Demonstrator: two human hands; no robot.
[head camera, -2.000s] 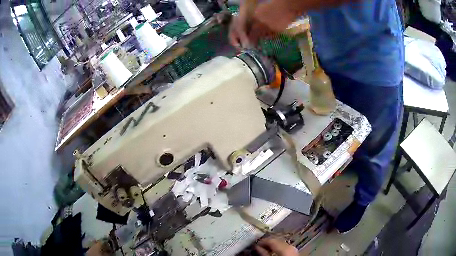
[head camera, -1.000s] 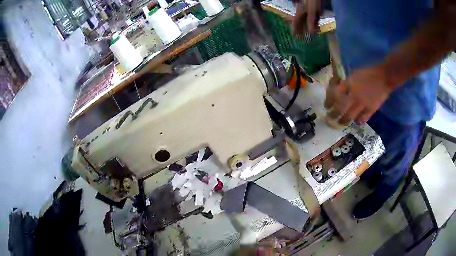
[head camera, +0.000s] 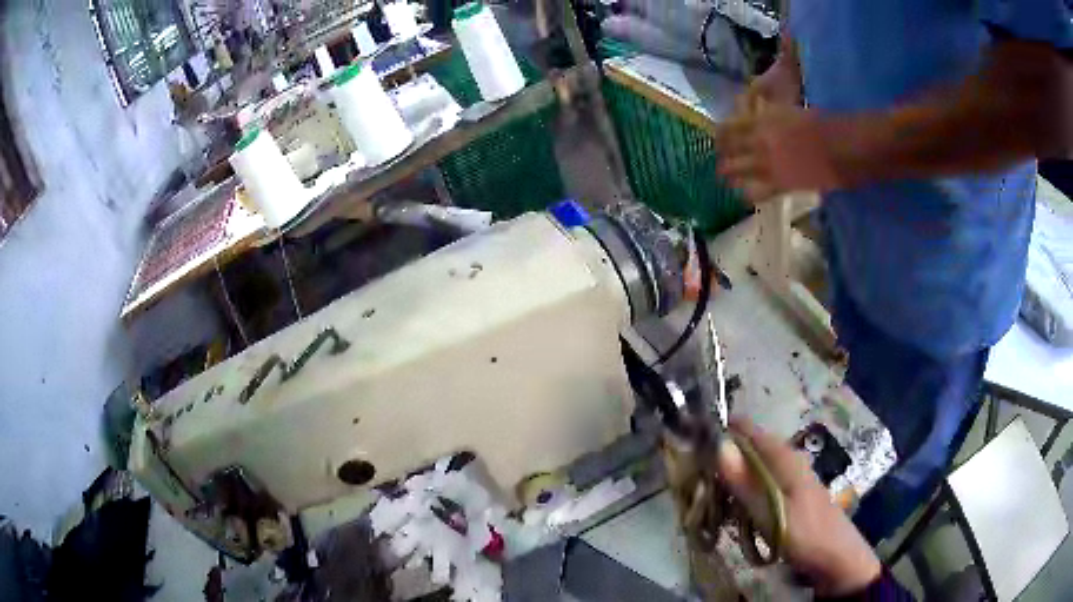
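Note:
My right hand (head camera: 812, 517) reaches in from the lower right, its fingers around the brass-coloured loop handles of scissors (head camera: 771, 488). The steel blades point up beside the handwheel end. The long cream sewing machine head (head camera: 471, 341) lies across the middle, with chipped paint. Its dark handwheel (head camera: 635, 265) is at its right end, with a black cable looping beside it and a small orange part behind. A small blue thing (head camera: 571, 213) sits on top of the head near the wheel. My left hand is not in view.
White fabric scraps (head camera: 435, 529) heap below the head. A grey strip (head camera: 612, 576) lies to their right. Bobbins sit in a dark tray (head camera: 814, 442), partly covered by my hand. A person in blue (head camera: 930, 259) stands at the right, hands near the table. Thread cones (head camera: 371, 118) stand behind.
My right hand has come up from the bottom edge with the scissors. The other person's hand has drawn back from the table. The blue thing now shows on the head.

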